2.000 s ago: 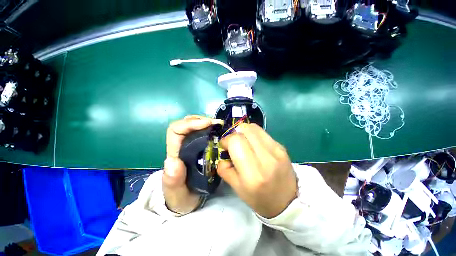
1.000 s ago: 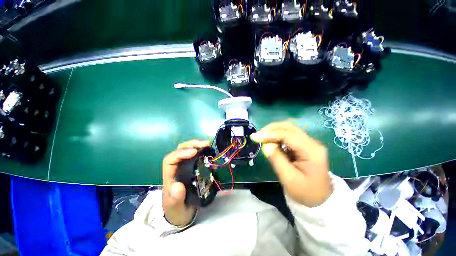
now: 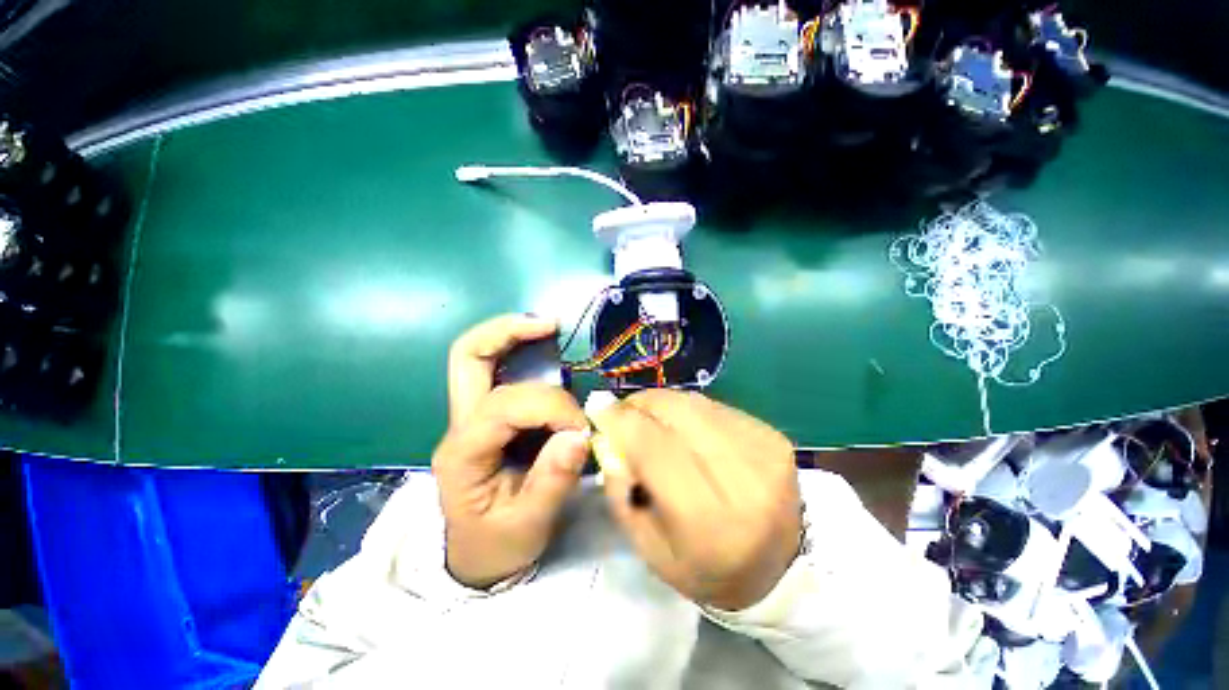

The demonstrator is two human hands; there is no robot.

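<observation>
The round black camera housing [image 3: 690, 353] lies at the bench's front edge, its opening towards me. Its white bracket [image 3: 647, 243] is behind it, with a white tail cable [image 3: 546, 171] running left on the bench. Red, yellow, orange and black wire leads [image 3: 627, 353] run from the housing to the camera module [image 3: 534, 361], which is mostly hidden by my fingers. My left hand [image 3: 506, 465] is closed around the module. My right hand [image 3: 701, 492] meets its fingertips and holds a small tool [image 3: 609, 452] with a yellow part, largely covered by the fingers.
Waiting modules [image 3: 766, 61] stand beyond the housing; more black parts [image 3: 54, 283] are at far left. A tangle of thin white rings [image 3: 973, 276] lies at right. Unassembled housings [image 3: 1065, 539] are jumbled lower right. A blue bin [image 3: 135, 580] is lower left.
My right hand has moved left from beside the housing to meet my left fingertips. The module has turned and is now mostly covered by my left hand. The camera view has also shifted.
</observation>
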